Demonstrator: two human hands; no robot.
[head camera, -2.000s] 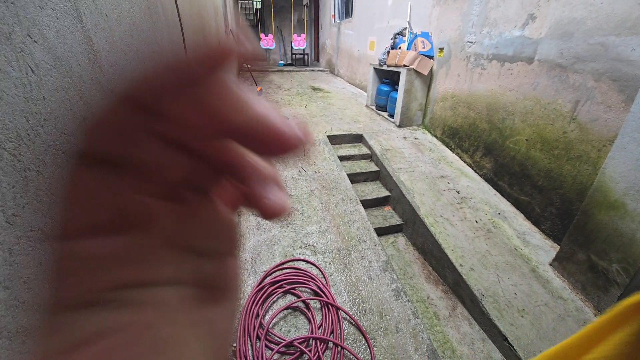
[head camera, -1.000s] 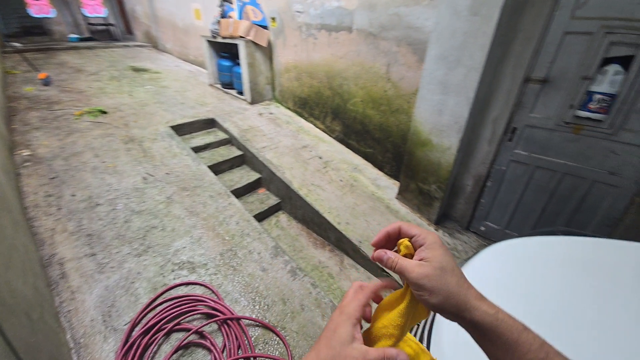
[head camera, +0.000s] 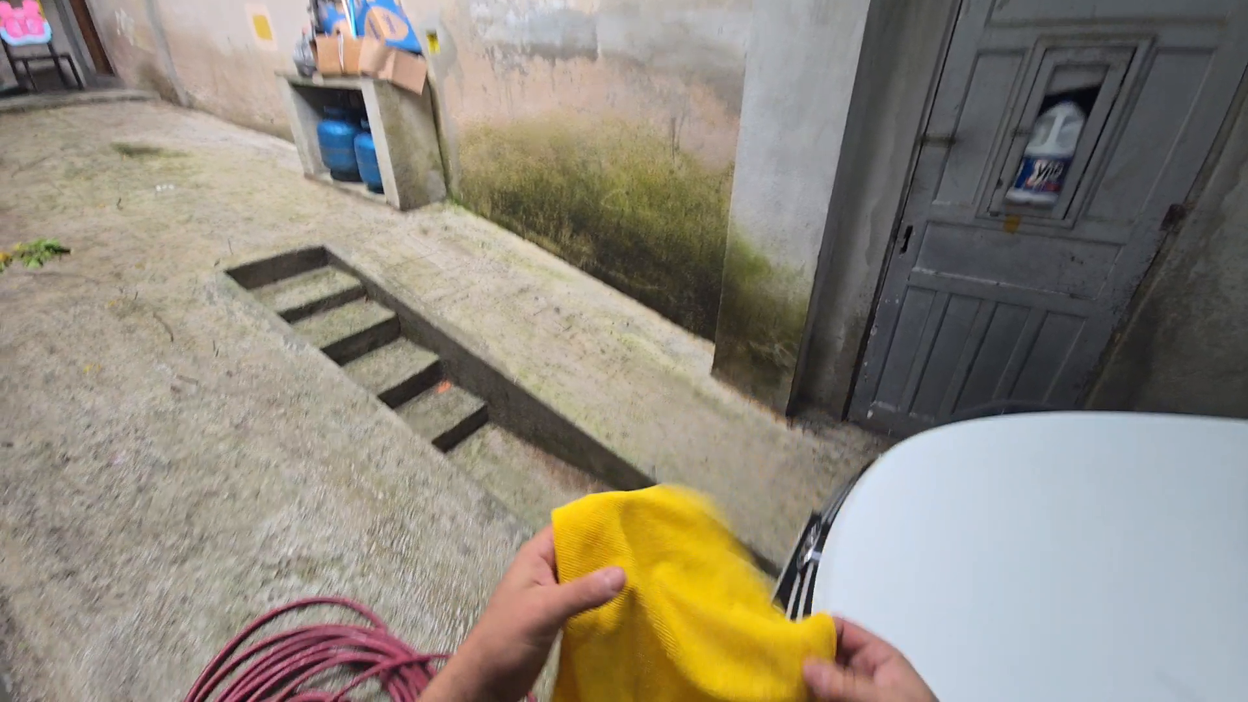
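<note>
A yellow cloth hangs spread between my two hands at the bottom centre. My left hand pinches its left edge, thumb on the near side. At the cloth's right edge, my right hand grips a corner between thumb and fingers. The lower part of the cloth runs out of view. Close by on the right is a smooth white rounded surface, perhaps a vehicle's; its whole shape cannot be seen.
A coiled dark red hose lies on the concrete at lower left. Sunken concrete steps descend ahead, beside a mossy wall. Blue gas cylinders stand in a concrete shelter. A grey door holds a white jug.
The yellow cloth was bunched between both hands a second ago; now it is spread out, with the hands farther apart. The view has swung to the right since the first frame.
</note>
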